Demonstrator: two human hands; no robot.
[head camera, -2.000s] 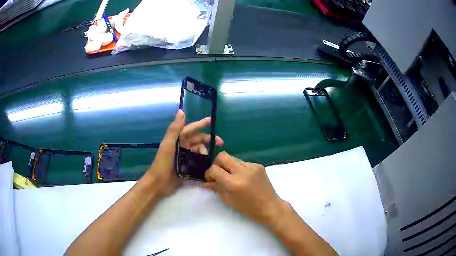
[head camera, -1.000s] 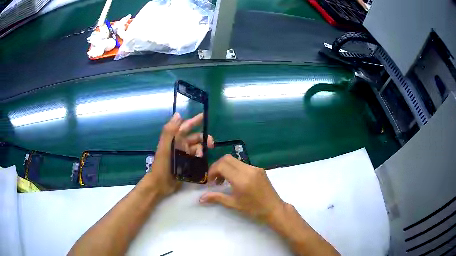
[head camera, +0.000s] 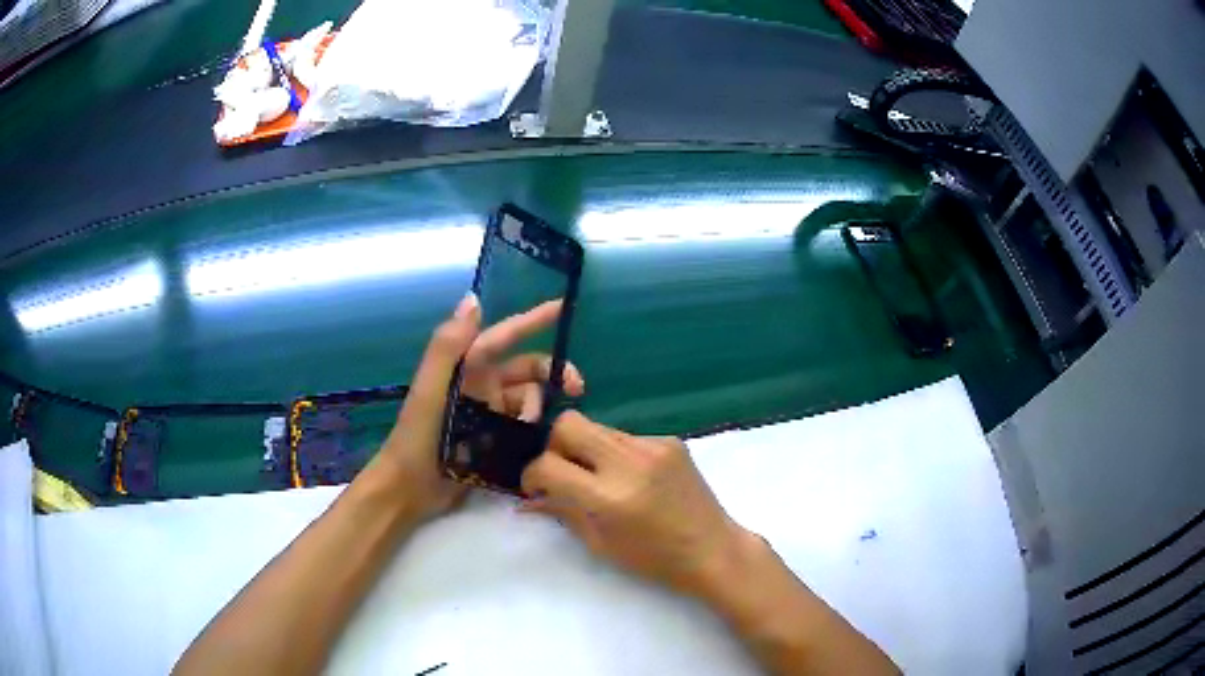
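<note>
A black phone middle frame (head camera: 571, 284) is held up, slightly tilted, above the near edge of the green belt, its dark block end towards me and a pale patch at its far end. My left hand (head camera: 443, 383) holds it by the left side, with fingers showing through the opening and curled at the right side. My right hand (head camera: 621, 482) has its fingers bent against the lower right corner of the frame. Its fingertips are partly hidden, so I cannot tell if they pinch it.
More frames (head camera: 324, 442) lie along the near left edge of the green belt (head camera: 714, 317). Another frame (head camera: 901, 291) lies far right by the machine (head camera: 1123, 462). White foam (head camera: 846, 581) lies under my forearms. A plastic bag (head camera: 430, 60), orange tray (head camera: 278, 130) and post (head camera: 575, 66) stand beyond.
The held frame has tilted and my right fingers have come back against its lower corner. Another frame has appeared at the far right, and the frames on the belt now sit in different places.
</note>
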